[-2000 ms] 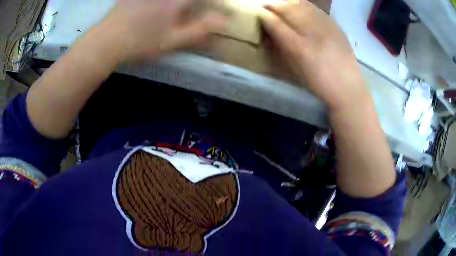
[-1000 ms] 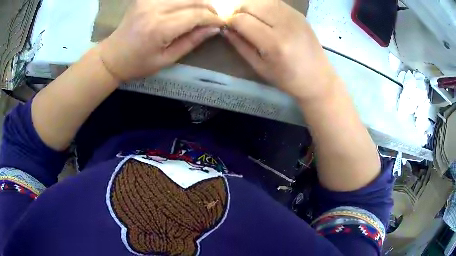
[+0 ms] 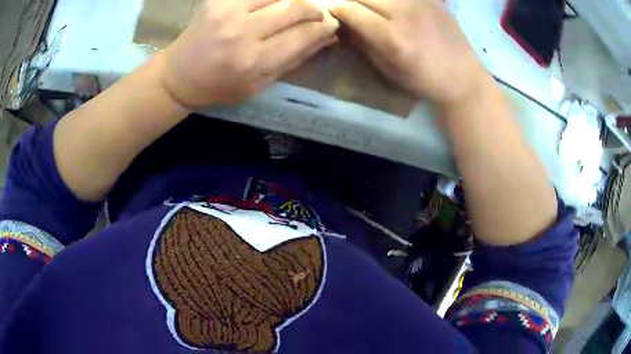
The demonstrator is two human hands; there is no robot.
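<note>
A tan cloth panel [image 3: 360, 86] lies on the white table under both my hands, with one part showing at the left and one between and below my hands. My left hand [image 3: 242, 52] rests over the cloth with its fingers bent, its fingertips at the top edge of the picture. My right hand [image 3: 408, 45] is beside it, fingertips close to the left ones in a bright glare. The glare and the picture's edge hide what the fingertips touch or hold.
The table's ruler-marked front edge [image 3: 332, 135] runs below my hands. A black phone with a red edge [image 3: 536, 28] lies at upper right. White scraps [image 3: 580, 142] are heaped at the table's right. Brown cut-piece layers [image 3: 21, 41] stand at the far left.
Both hands first came together at the fingertips. Since then my right hand has shifted slightly right, and more of the cloth shows below the hands.
</note>
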